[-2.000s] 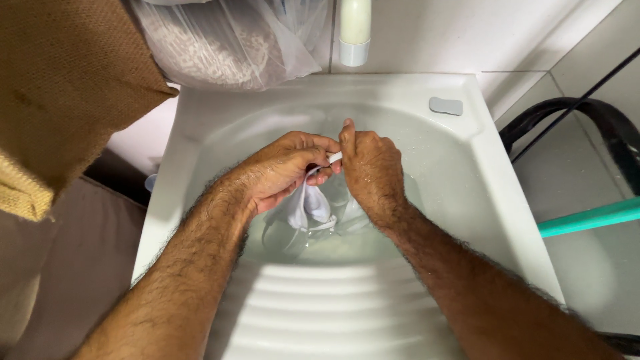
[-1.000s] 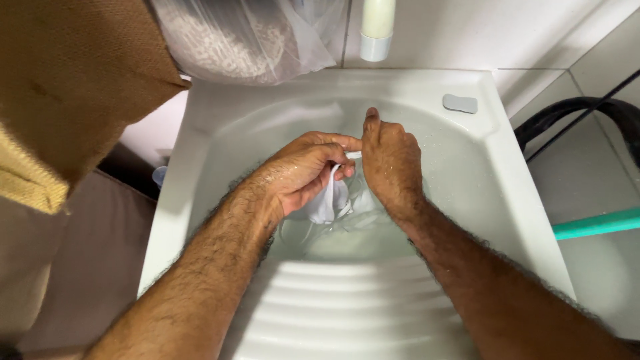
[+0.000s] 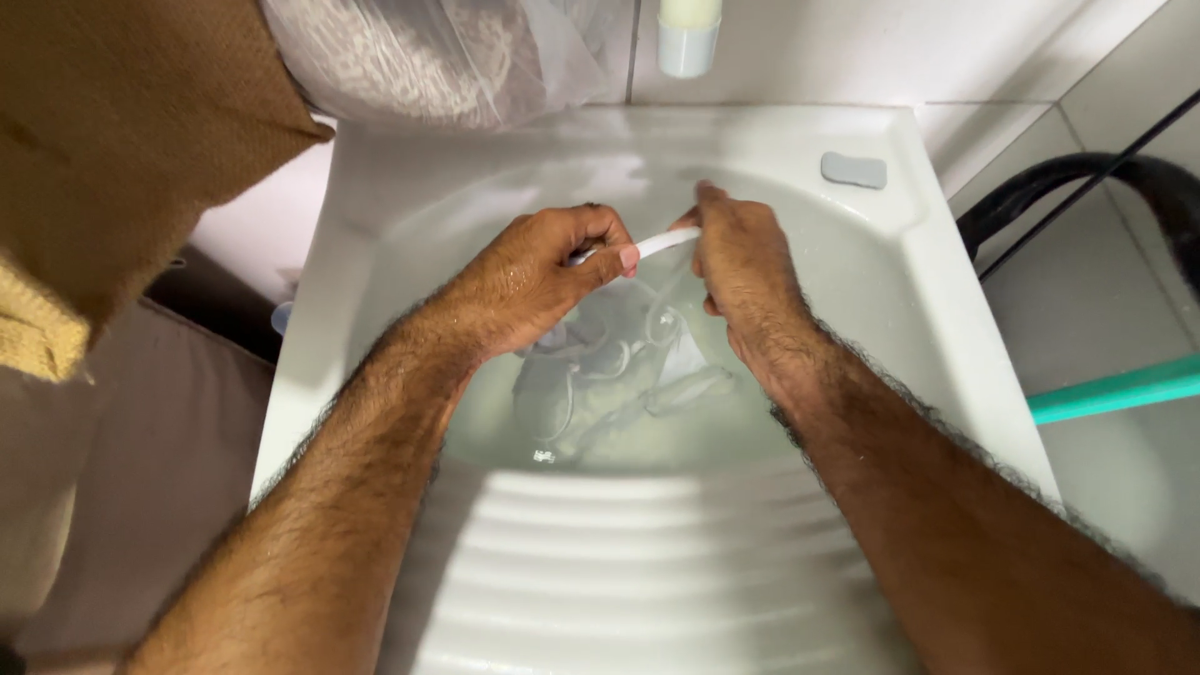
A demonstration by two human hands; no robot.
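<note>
A narrow white strap (image 3: 667, 243) is stretched between my two hands, above the water of a white laundry sink (image 3: 525, 553). My left hand (image 3: 553, 267) pinches one end between thumb and fingers. The other end is in my right hand (image 3: 745, 258), whose brush-like or other inner contents, if any, are hidden by the fingers. Below them, a light, thin fabric garment with straps (image 3: 609, 361) lies in the cloudy water; whether the held strap belongs to it cannot be told for certain.
A grey bar of soap (image 3: 853, 171) rests on the sink's back right corner. A pipe end (image 3: 689, 42) hangs over the back edge. At the back left is a filled plastic bag (image 3: 441, 61), beside brown cloth (image 3: 141, 122). A black hose (image 3: 1078, 178) and green pole (image 3: 1116, 389) are at the right.
My hands have moved apart, and a longer piece of the white strap shows between them. The pale cloth that hung under my left hand now lies lower, in the water.
</note>
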